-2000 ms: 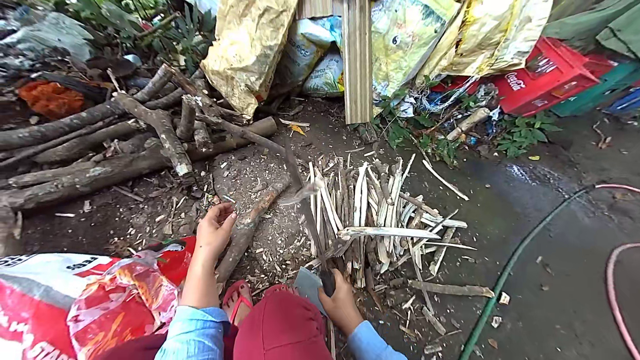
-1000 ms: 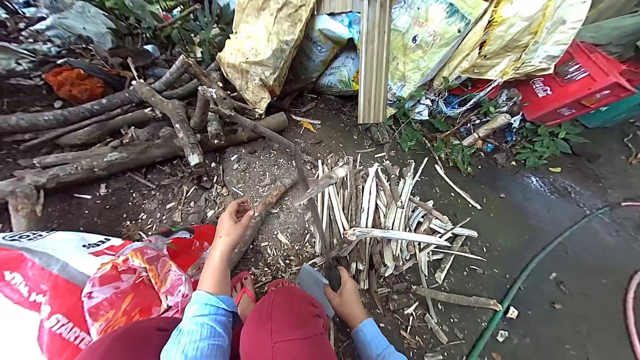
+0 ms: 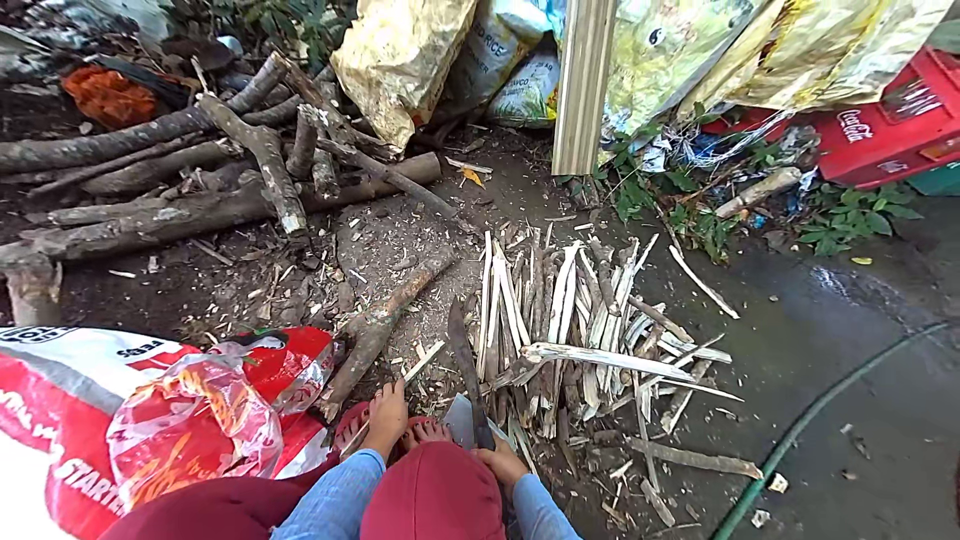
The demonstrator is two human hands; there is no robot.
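Note:
My right hand (image 3: 502, 459) is closed around the dark handle of a machete (image 3: 468, 352), whose blade points away from me, just left of a pile of split sticks (image 3: 570, 307). My left hand (image 3: 388, 420), low in the view near my sandalled feet, grips a thin pale split stick (image 3: 424, 361) that slants up to the right. A thicker branch (image 3: 375, 334) with bark lies on the soil ahead of that hand. One long, pale split piece (image 3: 607, 358) rests across the pile. Beside the machete's handle is a flat grey piece (image 3: 459, 421), partly hidden.
Thick cut branches (image 3: 225, 206) are heaped at the left. A red and white feed sack (image 3: 90, 405) lies at the lower left. Filled sacks (image 3: 409, 60) and a ribbed board (image 3: 583, 90) stand at the back. A red crate (image 3: 885, 127) and a green hose (image 3: 810, 412) are at the right.
My left hand, raised and without a stick earlier, is now lower by my feet and holds a thin split stick. The machete stays in my right hand.

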